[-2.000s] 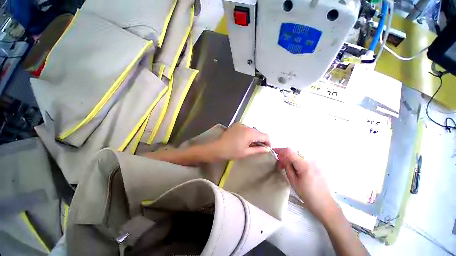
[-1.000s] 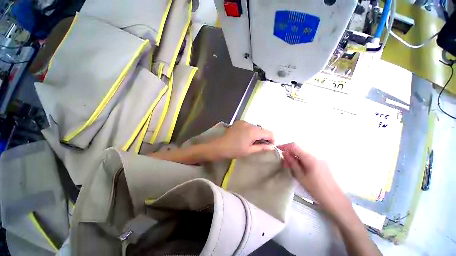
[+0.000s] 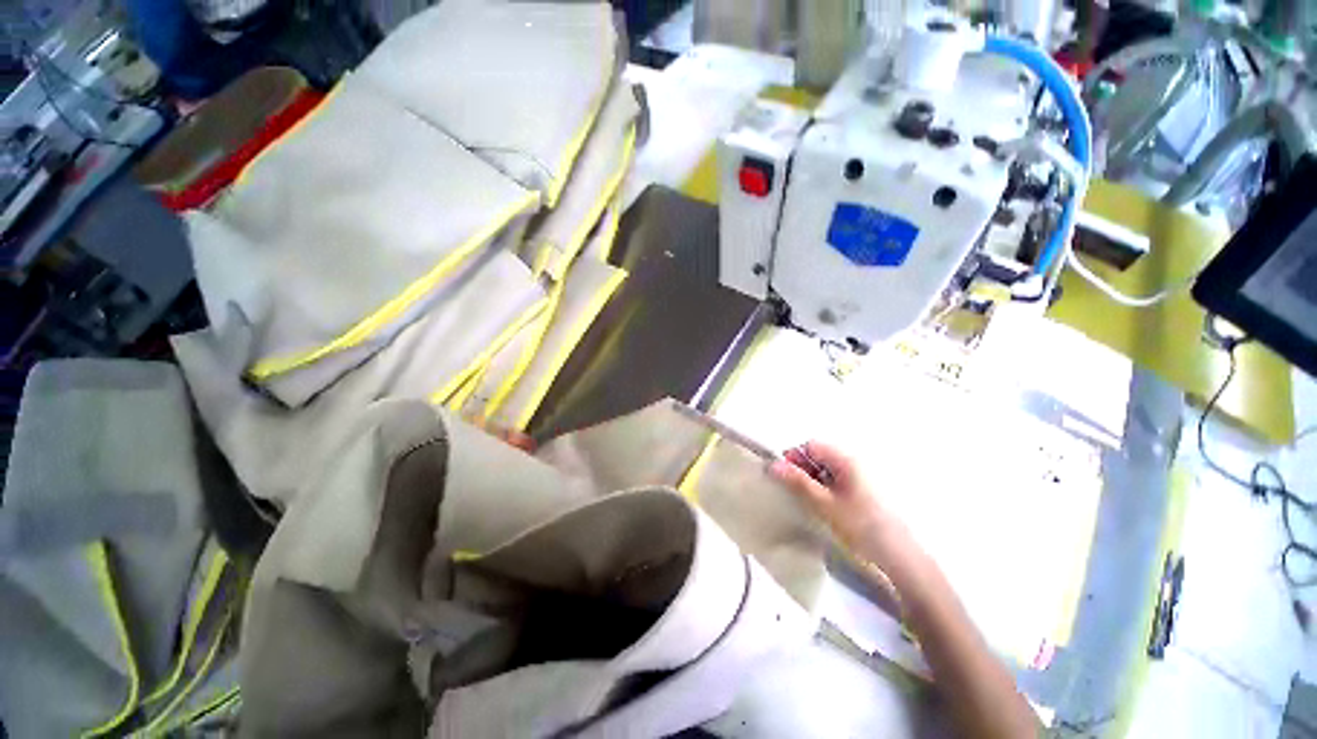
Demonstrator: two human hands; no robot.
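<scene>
The beige fabric workpiece [image 3: 578, 462] lies curled in front of me, with a dark open tube facing me. Thin yellow binding [image 3: 699, 469] shows on it. My right hand [image 3: 831, 484] pinches its upper edge at the right; a small dark item shows at the fingers, too unclear to name. Only a sliver of my left hand [image 3: 509, 438] shows behind the fabric at the left; its fingers are hidden. The white sewing machine head [image 3: 881, 217] stands beyond, its needle area above the bright white plate [image 3: 924, 477], apart from the workpiece.
Stacked beige pieces with yellow edges [image 3: 390, 217] are heaped at the left, with more at the lower left [image 3: 109, 477]. A red-edged bin [image 3: 238, 137] is behind them. A dark screen [image 3: 1278, 274] and cables are at the right. A small dark slim object [image 3: 1167, 606] lies right.
My left hand has left the fabric's upper edge and moved left, mostly behind the fabric. My right hand still holds the edge, now straighter. The view has shifted, showing more of the machine.
</scene>
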